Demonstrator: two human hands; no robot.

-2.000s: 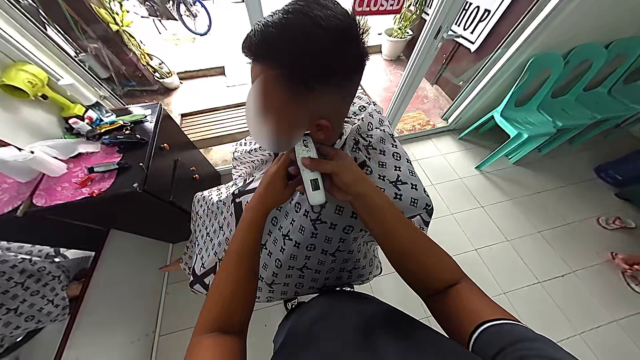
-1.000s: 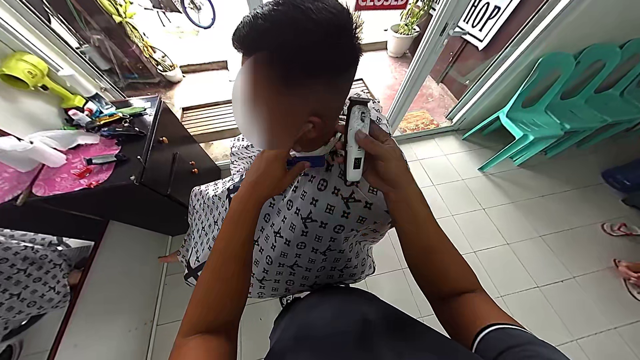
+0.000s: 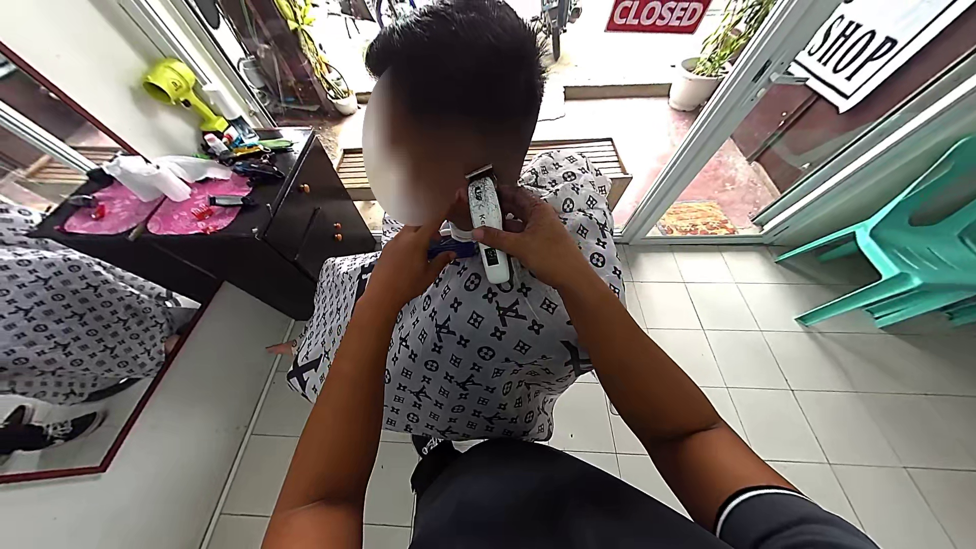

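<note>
A seated person with short dark hair (image 3: 465, 61) wears a patterned white barber cape (image 3: 473, 358). My right hand (image 3: 537, 236) holds a white cordless hair clipper (image 3: 488, 221) upright, its blade at the side of the head near the ear. Close beside it, my left hand (image 3: 412, 259) is at the jaw and neck and grips a blue object (image 3: 451, 248), perhaps a brush or comb, mostly hidden by the fingers. The ear is largely covered by the clipper and fingers.
A dark drawer cabinet (image 3: 293, 206) at the left bears pink mats, white cloths and several tools; a yellow-green hair dryer (image 3: 183, 91) is behind it. A framed mirror (image 3: 145, 404) stands at lower left. Green plastic chairs (image 3: 892, 236) line the right wall. A wooden bench (image 3: 610, 156) is beyond the person.
The clipper in my right hand was beside the neck, behind the ear, a second ago; now its blade is at the head by the ear. The blue object stays in my left hand.
</note>
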